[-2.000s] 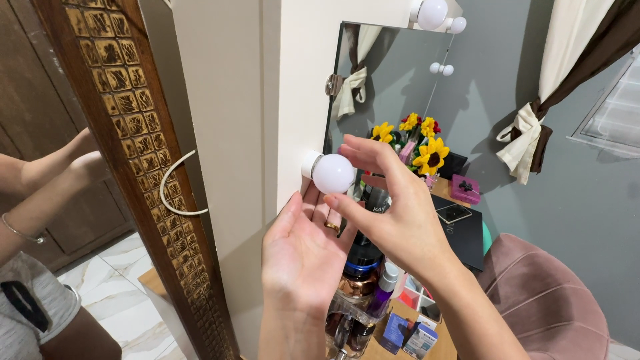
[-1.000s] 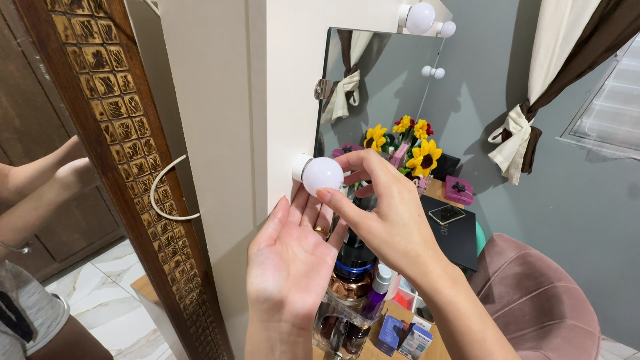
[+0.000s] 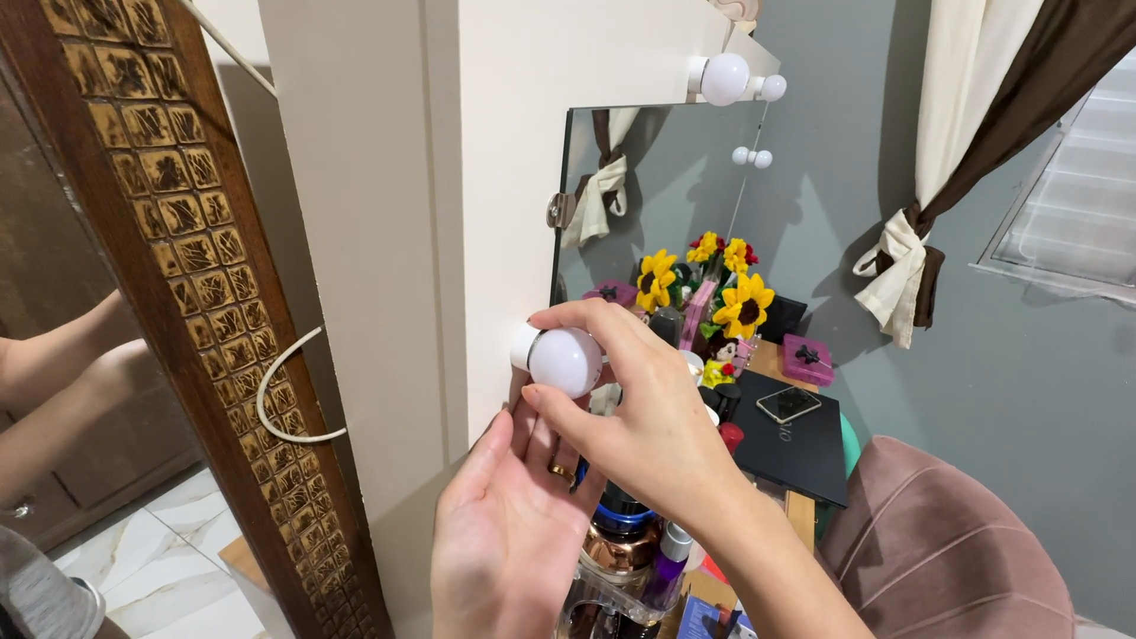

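Observation:
A round white light bulb (image 3: 565, 363) sits at a white socket (image 3: 522, 348) on the side frame of a vanity mirror (image 3: 679, 177). My right hand (image 3: 643, 408) grips the bulb, thumb at its lower left and index finger over its top near the socket. Below the bulb my left hand (image 3: 524, 524) is held palm up, fingers extended under it and partly hidden behind the right hand; a ring is on one finger. The left hand's palm is empty. Another round bulb (image 3: 725, 79) is mounted at the mirror's top.
Yellow sunflowers (image 3: 745, 306), a black laptop (image 3: 794, 435) with a phone (image 3: 789, 404) on it, and a purple spray bottle (image 3: 667, 568) stand on the desk. A pink padded chair (image 3: 950, 541) is at right. At left leans a carved wooden mirror frame (image 3: 195, 240) with a white cable (image 3: 266, 390) beside it.
The right hand's fingers have shifted around the bulb, with the index finger now reaching over its top toward the socket. The left hand stays palm up below.

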